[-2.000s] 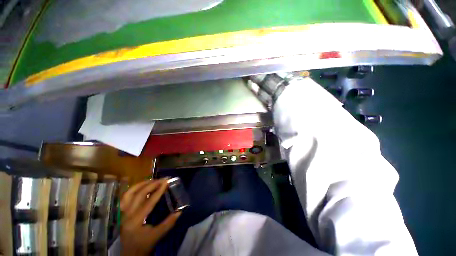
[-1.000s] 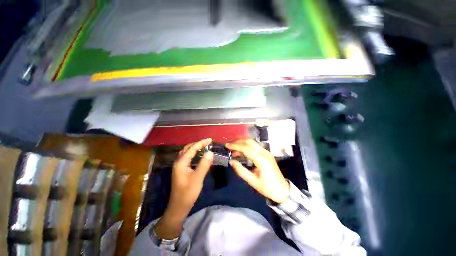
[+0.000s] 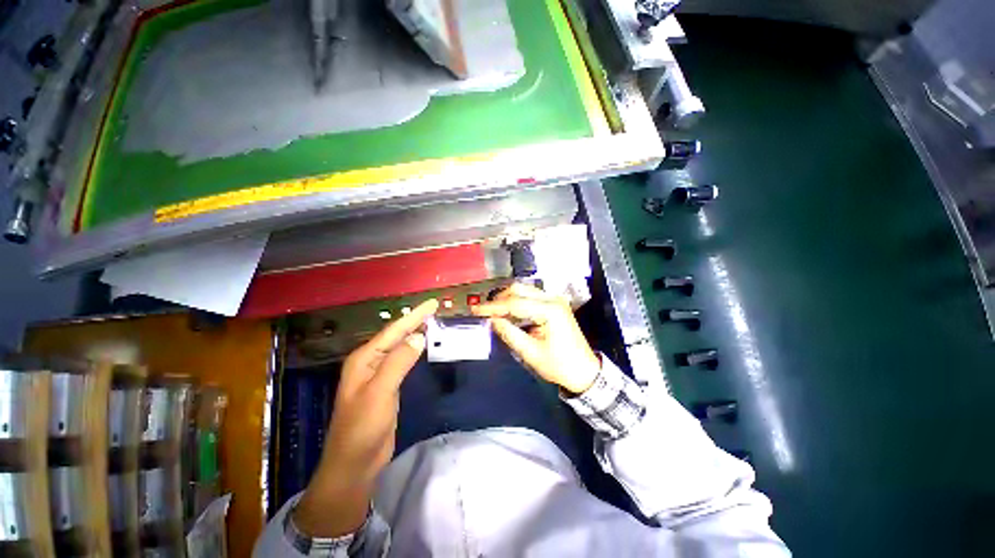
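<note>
A small housing [image 3: 458, 340] with a white face and a dark upper edge is held in front of the control panel, above my lap. My left hand [image 3: 382, 381] grips its left side between thumb and fingers. My right hand [image 3: 541, 336] grips its right side with thumb and fingertips. Both hands are bare. The printing screen [image 3: 360, 180] is above and beyond them, with a green border, yellow tape and grey ink [image 3: 273, 98].
Rows of housings [image 3: 68, 420] stand between tan boards [image 3: 93, 436] on the orange-brown side table [image 3: 249, 365] at left. The red strip [image 3: 371, 279] lies beyond my hands. White paper [image 3: 191, 275] is at left, more paper [image 3: 562, 253] and a black device [image 3: 522, 259] at right.
The view has turned right. The housing has been tilted so its white face shows. Two seconds ago my right hand reached under the screen; since then it has joined my left hand on the housing.
</note>
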